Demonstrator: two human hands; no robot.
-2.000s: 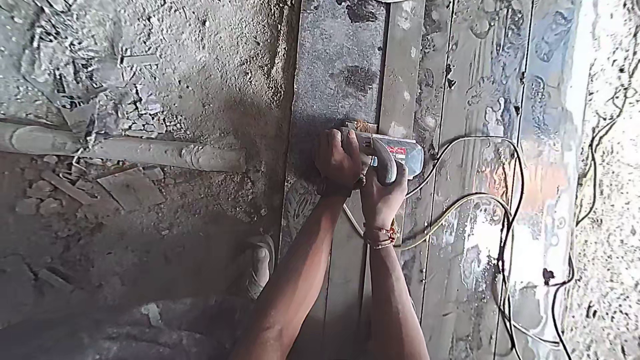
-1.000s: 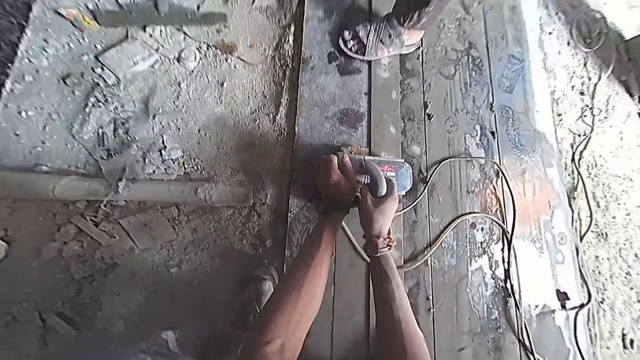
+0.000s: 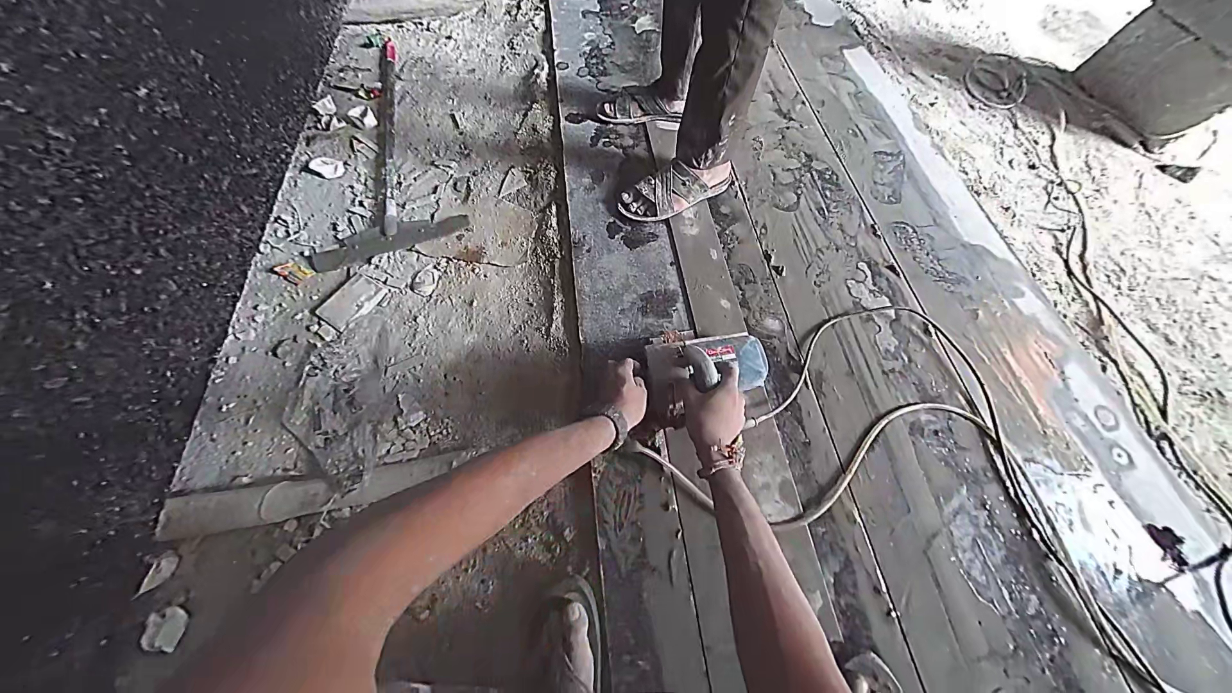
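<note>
A handheld power saw (image 3: pixel 746 361) with a pale curved handle and a bluish motor end rests on a long grey stone slab (image 3: pixel 630 289). My right hand (image 3: pixel 714 409) is closed around its handle. My left hand (image 3: pixel 624 395) is beside the saw's left end, its fingers bent at the slab; whether it grips anything is unclear. A power cable (image 3: pixel 760 419) and a water hose (image 3: pixel 852 462) run from near the saw to the right across the slabs. The blade is hidden.
Another person's sandalled foot (image 3: pixel 674 191) stands on the slab just beyond the saw. A long-handled squeegee or scraper (image 3: pixel 388 144) lies on the rubble at left. A pale pipe (image 3: pixel 289 500) crosses lower left. Cables (image 3: pixel 1068 241) trail along the right side. My own foot (image 3: pixel 576 640) is below.
My left hand has come away from my right hand and is now at the saw's left end. Another person has stepped into view at the far end. The view has tilted up.
</note>
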